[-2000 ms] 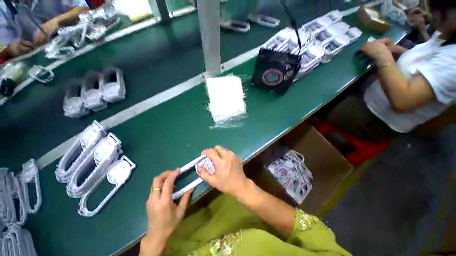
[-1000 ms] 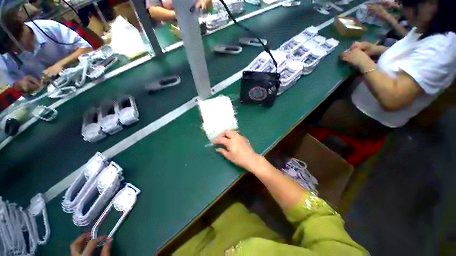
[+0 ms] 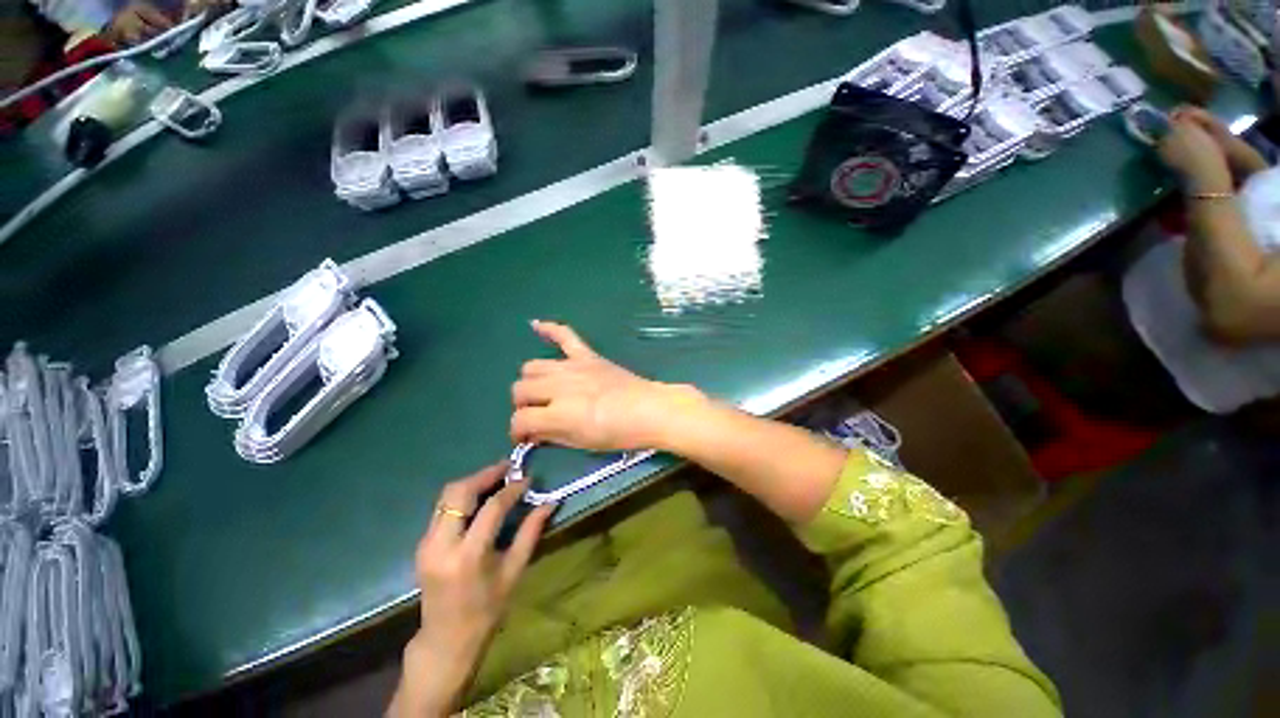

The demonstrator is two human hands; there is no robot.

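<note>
A white oval loop frame point(image 3: 597, 480) lies between my hands at the bench's front edge, its open middle showing. My left hand point(image 3: 477, 540) grips its left end between thumb and fingers. My right hand point(image 3: 597, 400) is over the frame's upper side, fingers bent towards its left end and index finger raised. The hand hides part of the frame; whether a thin pin is in the fingers cannot be told. The white pin pile point(image 3: 705, 236) stands beyond my right hand, with a few fine pins loose at its near edge.
Two nested stacks of frames point(image 3: 316, 379) lie left; denser rows point(image 3: 63, 603) fill the far left. Three grouped frames point(image 3: 416, 147) stand beyond the pale strip. A metal post point(image 3: 680, 84) and black fan point(image 3: 877, 161) stand behind. A carton point(image 3: 955, 428) sits below the edge; a neighbour's arm is at right.
My left hand has brought the single frame from beside the stacks to the bench's front edge. My right hand has left the pin pile and come to the frame. The view has shifted.
</note>
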